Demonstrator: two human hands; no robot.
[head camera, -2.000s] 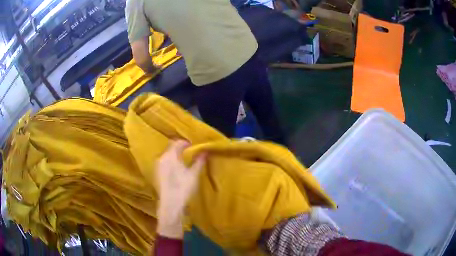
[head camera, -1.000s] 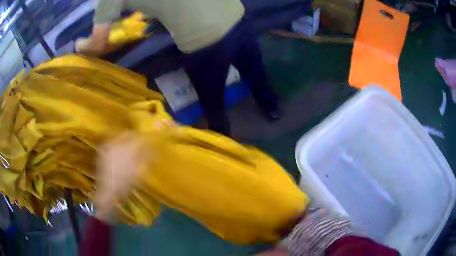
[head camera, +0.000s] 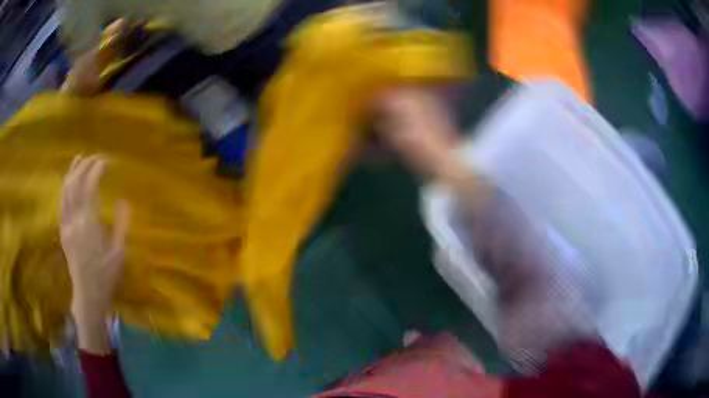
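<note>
The picture is blurred. A yellow garment (head camera: 291, 171) hangs from my right hand (head camera: 416, 128), its lower end dangling over the floor between the pile and the bin. My right fingers are blurred and partly hidden by the cloth. My left hand (head camera: 92, 225) is at the yellow pile (head camera: 167, 194) on the left, fingers apart, palm side against or just above the cloth, holding nothing that I can see. The whitish plastic bin (head camera: 622, 241) stands at the right, under my right forearm.
A person (head camera: 183, 19) stands at the top left, cut off by the edge, with an arm near the pile. An orange sheet (head camera: 540, 43) is behind the bin. Pink material (head camera: 676, 58) lies at the top right. The floor is green.
The yellow garment that lay over my right forearm now hangs from my right hand, further forward. My left hand has moved left and its fingers are spread. The view has shifted down.
</note>
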